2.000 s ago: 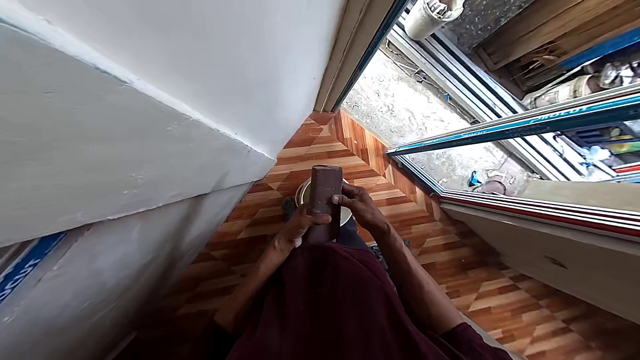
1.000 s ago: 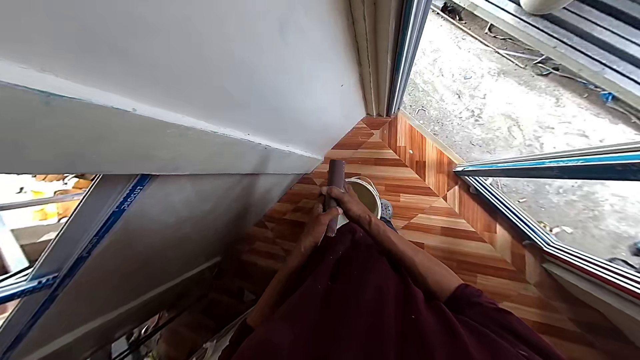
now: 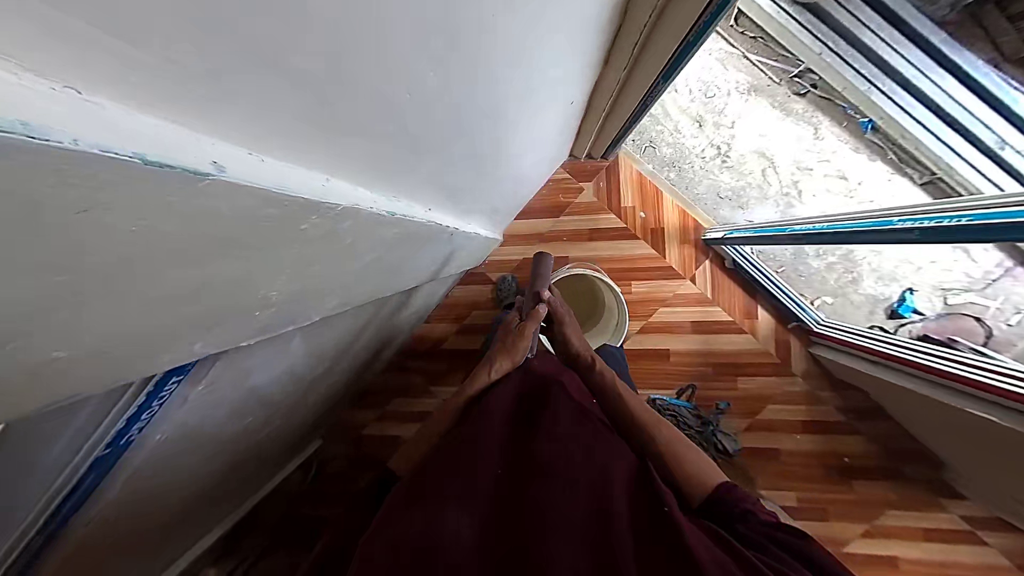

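Note:
A dark brown sheet, likely sandpaper, is folded or rolled into a narrow strip [image 3: 539, 276] and held upright before my body. My left hand [image 3: 512, 332] grips it from the left, fingers around its lower half. From the right, my right hand [image 3: 563, 324] closes on the same piece, and the two hands nearly touch. Just beyond and to the right of my hands, a white plastic bucket [image 3: 622, 308] stands on the floor; its inside looks pale, and whether it holds liquid I cannot tell.
A pale plastered wall [image 3: 360, 104] with a ledge [image 3: 240, 256] runs along my left. Wood-patterned flooring [image 3: 672, 320] surrounds the bucket. A dark crumpled bundle [image 3: 696, 420] lies right of my legs. At right are a taped window or door frame [image 3: 864, 224] and rough ground outside.
Two seconds ago the brown piece showed its broad face; now it appears as a narrow strip between my hands. More of the bucket shows now. The view has shifted.

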